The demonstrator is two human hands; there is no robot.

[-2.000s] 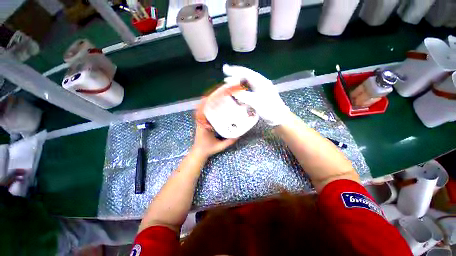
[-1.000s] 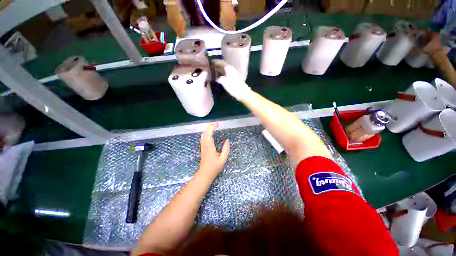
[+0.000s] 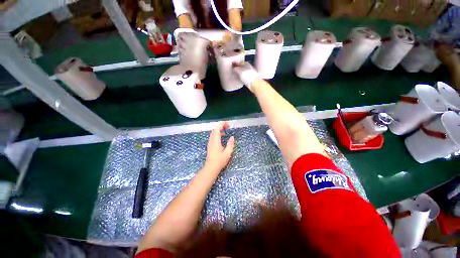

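Observation:
My right hand (image 3: 245, 74), in a white glove, reaches over the green conveyor. Its fingers are at the right side of a white housing (image 3: 229, 73); whether they grip it is unclear. My left hand (image 3: 219, 150) is bare, empty and open above the bubble wrap mat (image 3: 171, 174). Another white housing (image 3: 185, 100) with dark round holes and a brown strap stands on the conveyor, nearer to me and to the left. A slim white block (image 3: 273, 137) lies on the mat, partly hidden by my right forearm.
A hammer (image 3: 141, 186) lies on the mat's left. A red tray (image 3: 360, 138) holds a bottle (image 3: 370, 127) at right, beside open shells (image 3: 418, 108). Housings (image 3: 315, 54) line the conveyor. A person's arms (image 3: 235, 22) reach in opposite. A metal post (image 3: 55, 95) stands left.
My right hand has left the nearer housing and moved right to another one. The nearer housing has shifted slightly left. The opposite person's hands have come in among the housings. My left hand has barely moved.

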